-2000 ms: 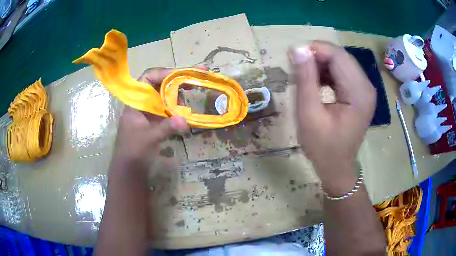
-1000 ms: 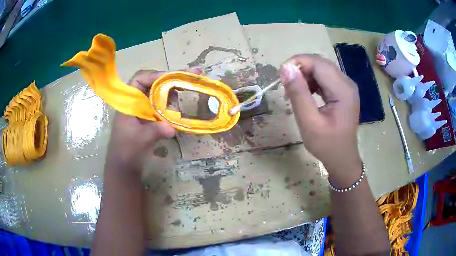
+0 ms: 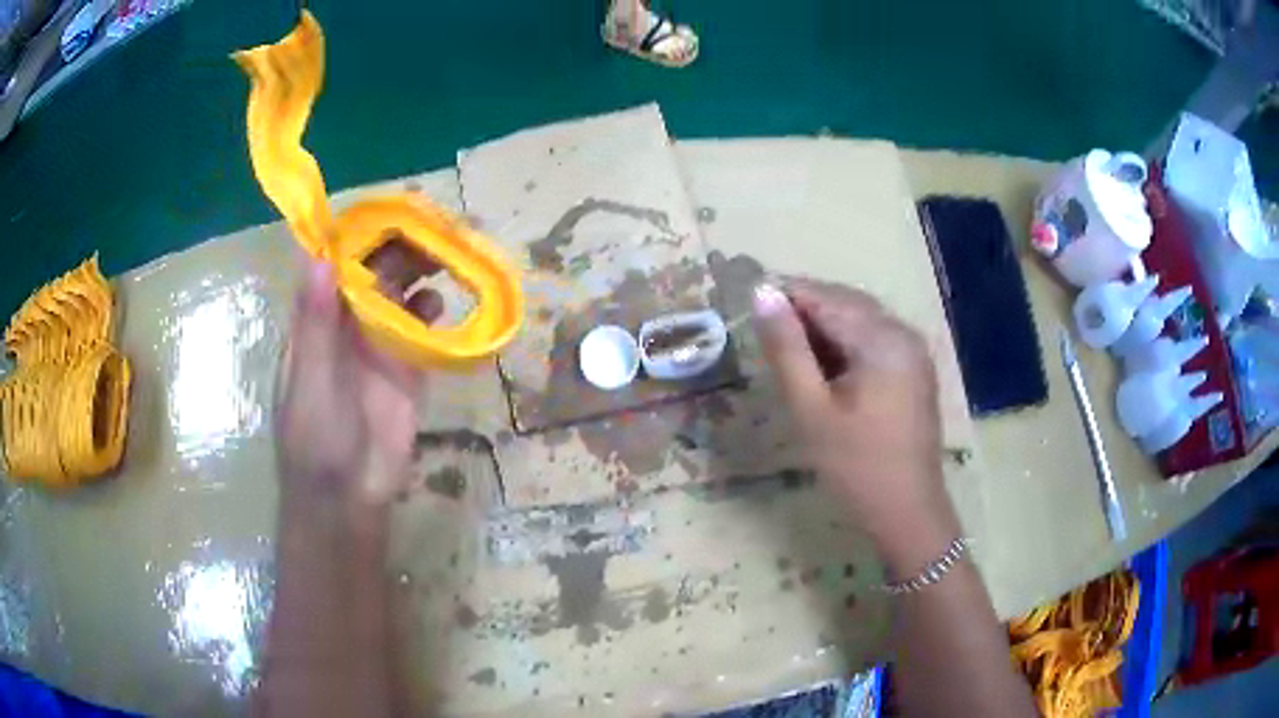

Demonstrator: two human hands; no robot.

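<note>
A yellow-orange waist sash, an oval ring with a wavy tail pointing up, is held raised at the left of the cardboard. My left hand grips it from below and behind, so some fingers are hidden. My right hand is closed near the glue cup, fingertips together; a faint pale stick tip shows at them, blurred. The white oval glue cup with brownish contents stands just left of my right hand. A small round white piece sits beside the cup.
A row of sashes stands at far left. At right lie a black phone, a thin rod, white pointed bottles and a decorated pot. Loose sashes fill a blue crate at lower right. A sandalled foot shows beyond the table.
My left hand has moved left with the sash, which is now tilted with its tail more upright. My right hand has drawn the stick out of the ring and lowered toward the cup. A foot has appeared.
</note>
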